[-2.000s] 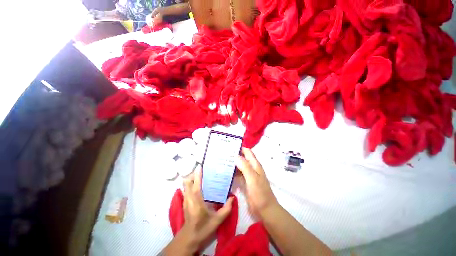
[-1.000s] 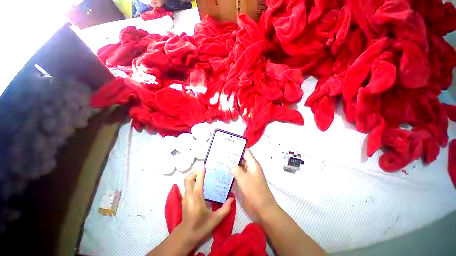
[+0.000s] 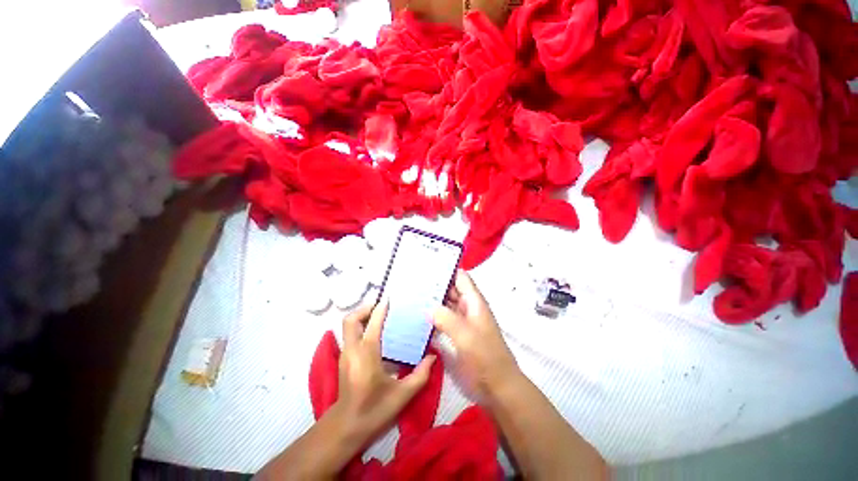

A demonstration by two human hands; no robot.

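A smartphone (image 3: 420,293) with a dark edge and a bright, mostly white screen is held upright over the table. My left hand (image 3: 369,362) grips its lower left side, fingers along the left edge and thumb by the bottom right corner. My right hand (image 3: 475,333) is at its right edge, fingers against the side and thumb over the lower screen. The screen text is too washed out to read. A red plush piece (image 3: 442,449) with long pointed ends lies below the phone, partly hidden by my hands and forearms.
White pompoms (image 3: 341,267) lie left of the phone. A heap of red plush (image 3: 452,122) spans the far table. An open carton (image 3: 179,324) of pompoms stands left. A small tan-and-white packet (image 3: 202,362) lies beside it. A small dark-labelled packet (image 3: 555,297) lies right. A brown box (image 3: 442,9) stands behind.
The view has shifted slightly. The phone stays in both hands, and its screen looks whiter with fainter text. The person's hand at the far left table edge is out of view.
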